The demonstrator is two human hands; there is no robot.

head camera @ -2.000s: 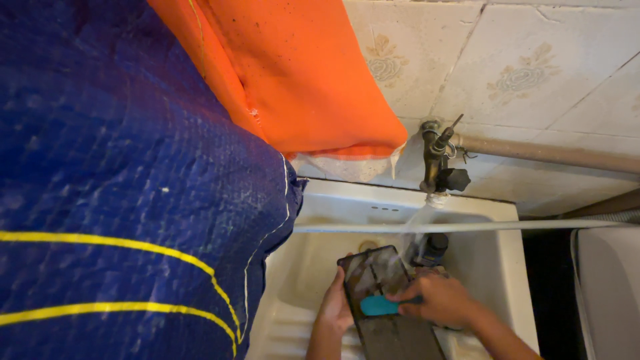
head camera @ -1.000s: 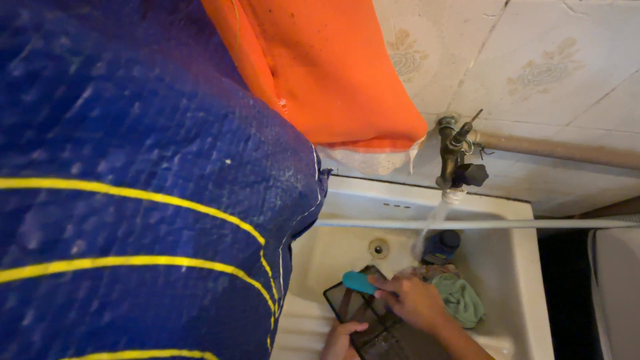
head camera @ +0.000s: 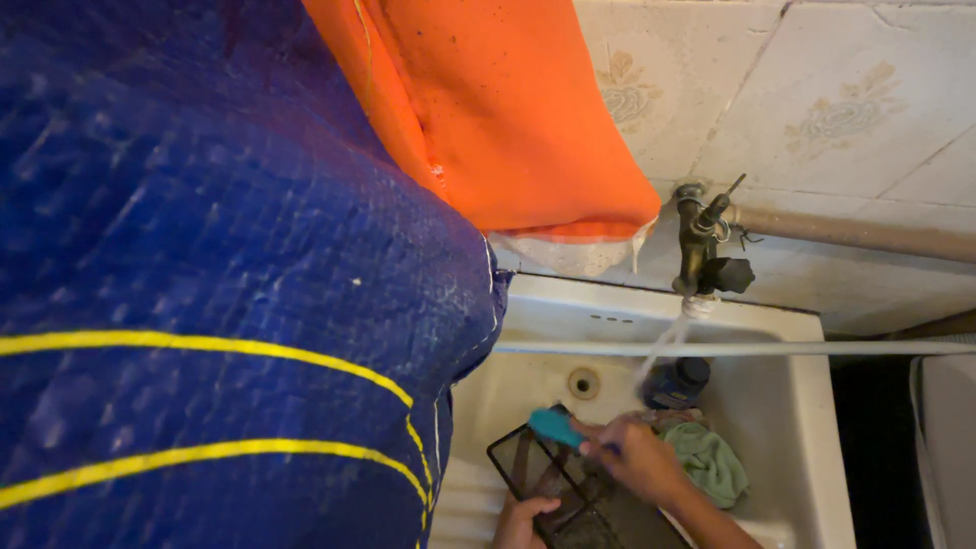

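Low in the sink, my left hand [head camera: 526, 520] grips the edge of a dark rectangular framed panel [head camera: 587, 499] that looks like a mesh filter. My right hand [head camera: 633, 457] holds a teal brush [head camera: 557, 427] against the panel's upper end; its bristles are hidden. Water runs from an old metal tap [head camera: 695, 244] and falls just above my right hand. Beside that hand lie a green cloth [head camera: 705, 461] and a dark blue container [head camera: 677, 383] with a dark cap.
The white sink [head camera: 820, 427] has a drain hole [head camera: 584, 383] beyond the panel. A pale hose or rod [head camera: 762, 348] crosses above the basin. A large blue woven bag [head camera: 229, 229] and an orange fabric [head camera: 518, 114] hang at the left. A pipe [head camera: 854, 232] runs along the tiled wall.
The panel has moved lower in the basin, showing the drain. My right hand with the brush has shifted from the panel's middle to its upper end. The green cloth has come into sight.
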